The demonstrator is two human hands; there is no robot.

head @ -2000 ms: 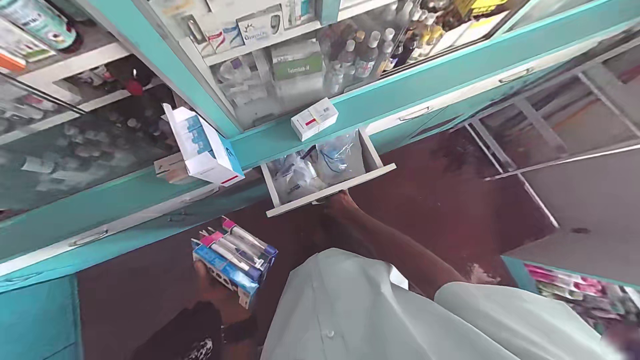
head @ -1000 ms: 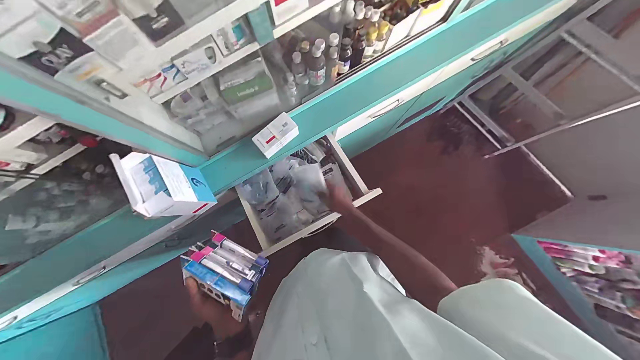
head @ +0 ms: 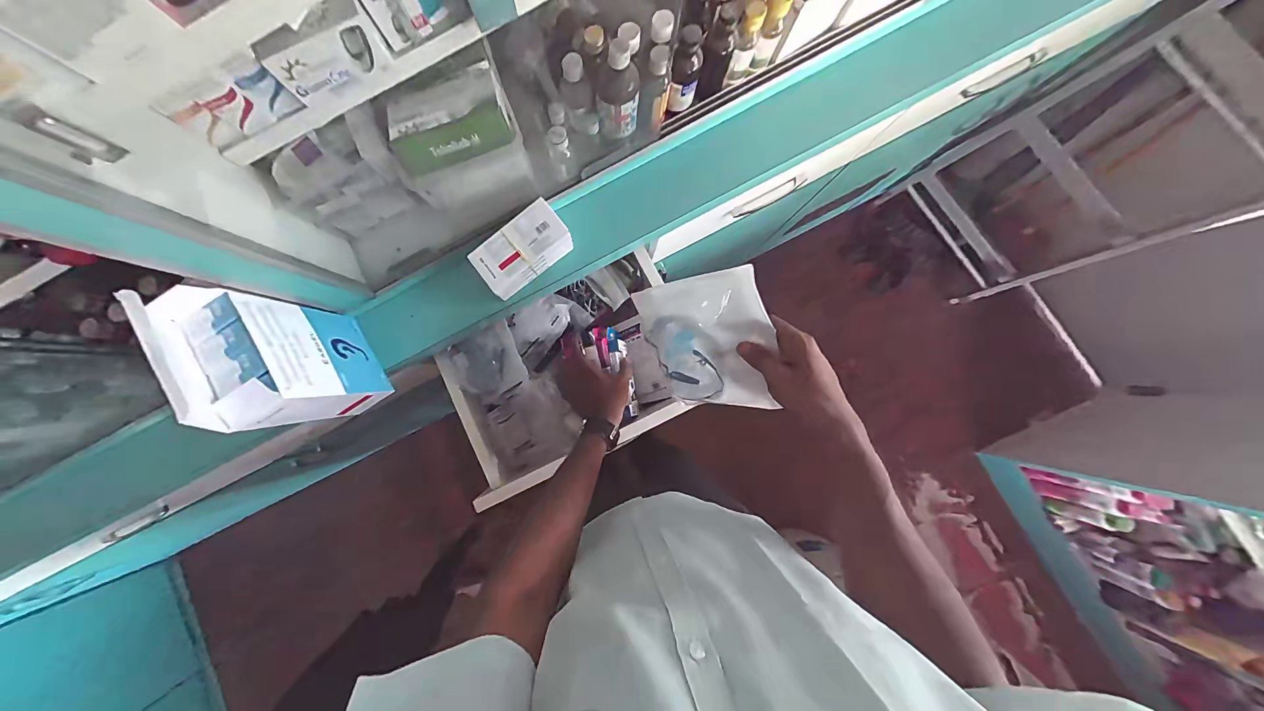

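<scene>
My right hand (head: 795, 370) grips the edge of a clear-and-white packet (head: 703, 341) with pale blue tubing inside, raised over the right side of an open white drawer (head: 553, 474). Inside the drawer, my left hand (head: 595, 387), with a dark wristwatch, is at a bundle of pink and blue capped items (head: 610, 346). Its fingers are partly hidden, so its hold on them is unclear. Clear plastic packets (head: 523, 420) fill the drawer's left side.
An opened white-and-blue carton (head: 296, 360) and a small white box (head: 520, 249) rest on the teal ledge (head: 420, 331). Above are shelves with boxes and bottles (head: 619, 94). A metal-framed glass panel (head: 1076, 168) stands at right; a case of colourful packets (head: 1155, 583) is at lower right.
My left hand has moved with the pink-and-blue bundle from left of the drawer into it. My right hand has lifted the tubing packet up out of the drawer.
</scene>
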